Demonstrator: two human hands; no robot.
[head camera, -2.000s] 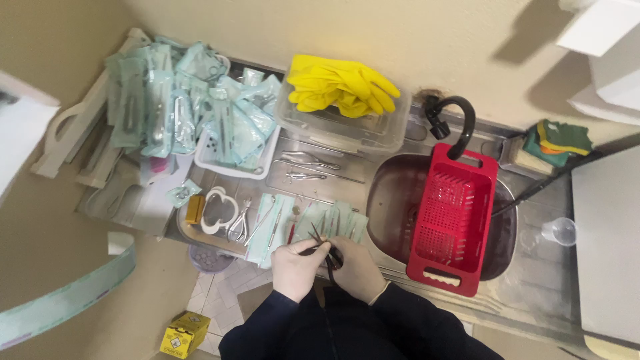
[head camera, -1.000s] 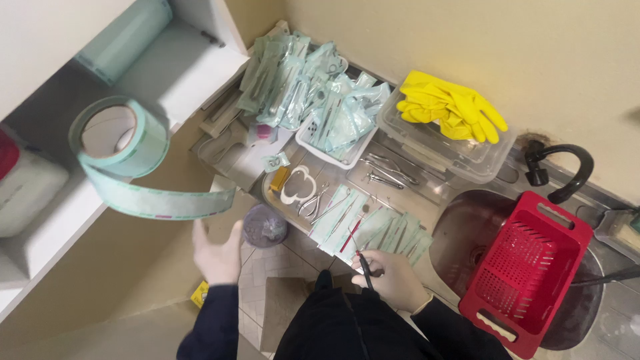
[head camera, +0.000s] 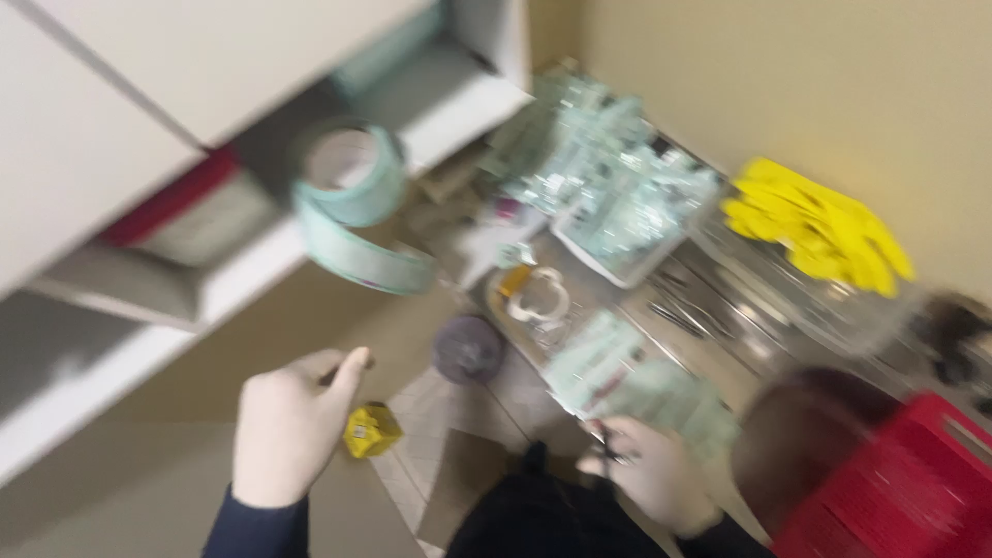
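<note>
My gloved left hand (head camera: 291, 426) is raised in the air below the roll of pale green sterilization pouch material (head camera: 353, 186), whose loose end hangs down from the cabinet shelf. Its thumb and fingers are bent, and nothing shows between them. My gloved right hand (head camera: 651, 469) holds dark-handled scissors (head camera: 612, 451) at the counter's front edge. Just beyond it lie several flat pale green pouches (head camera: 597, 364) with instruments. A white ring-shaped item (head camera: 537, 294) is on the metal tray to their left. Blur hides the fine detail.
Filled pouches (head camera: 620, 209) overflow a white tray. Yellow rubber gloves (head camera: 814, 225) rest on a clear plastic box (head camera: 837, 325). A red plastic basket (head camera: 899, 480) sits over the sink (head camera: 806, 442). The white cabinet (head camera: 101, 93) overhangs the left. A yellow box (head camera: 372, 430) stands below, near a round bin (head camera: 467, 349).
My hands were together at the scissors two seconds ago; the left has since moved away to the left, while the right keeps them. The view has swung left, bringing in the cabinet.
</note>
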